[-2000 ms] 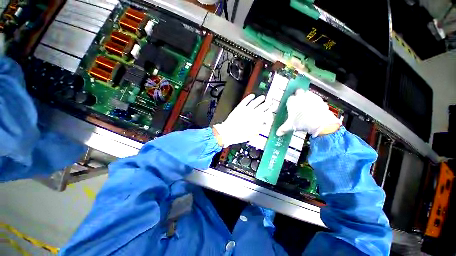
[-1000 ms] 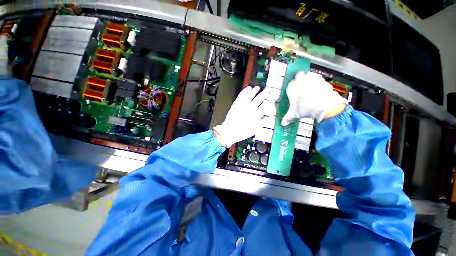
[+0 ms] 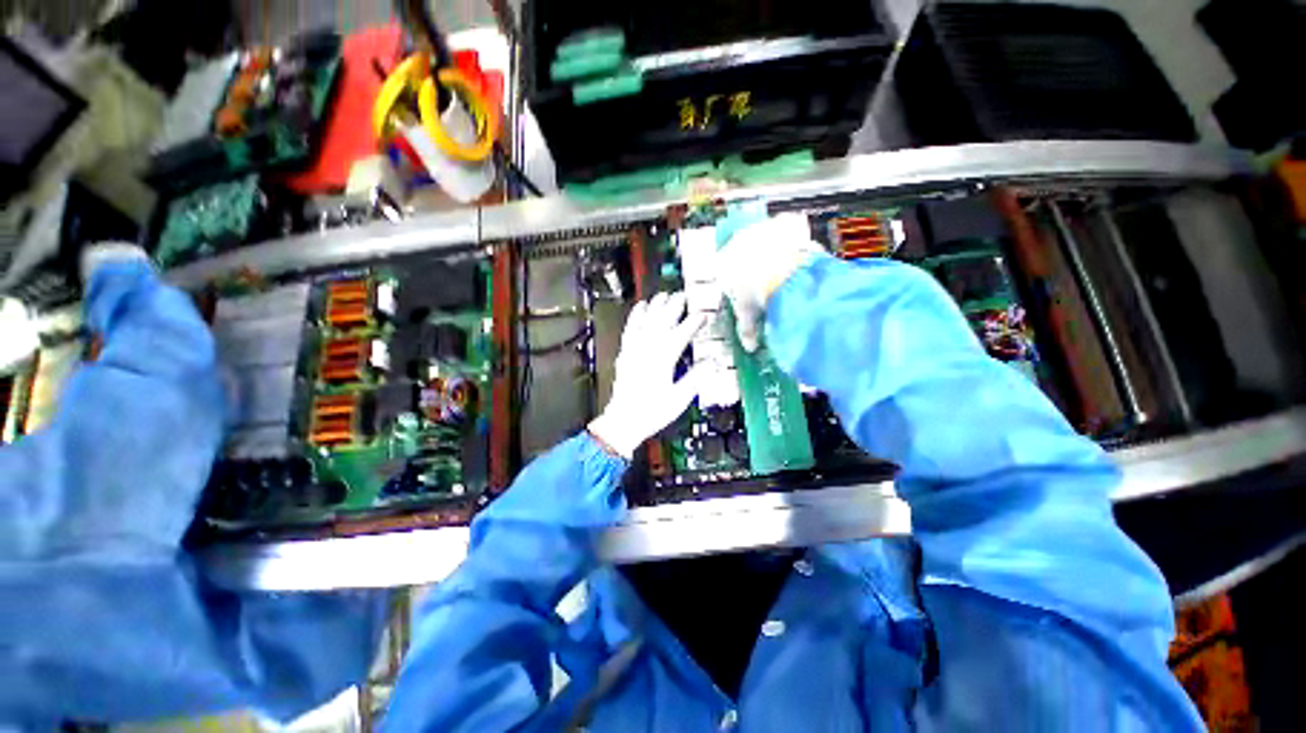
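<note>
A long green strip (image 3: 775, 415) lies across the silver blocks of a populated circuit board (image 3: 702, 455) in its carrier frame. My right hand (image 3: 759, 275), in a white glove, is on the upper part of the strip with fingers curled at its edge; whether it grips or presses the strip is hidden. My left hand (image 3: 652, 375), also gloved, rests at the board's left side with fingers spread, the fingertips by the pale silver blocks (image 3: 716, 375). It holds nothing that shows.
Another circuit board (image 3: 408, 473) lies to the left in the same conveyor rail (image 3: 688, 526). A co-worker's blue sleeve (image 3: 143, 387) reaches over its left end. Black bins (image 3: 716, 108) stand behind the rail, with small green pieces (image 3: 595, 65). Yellow tape rolls (image 3: 430, 112) lie at back left.
The camera view has turned and shifted left, showing more behind the rail. The co-worker's arm now reaches further up. Both my hands remain at the same board and strip.
</note>
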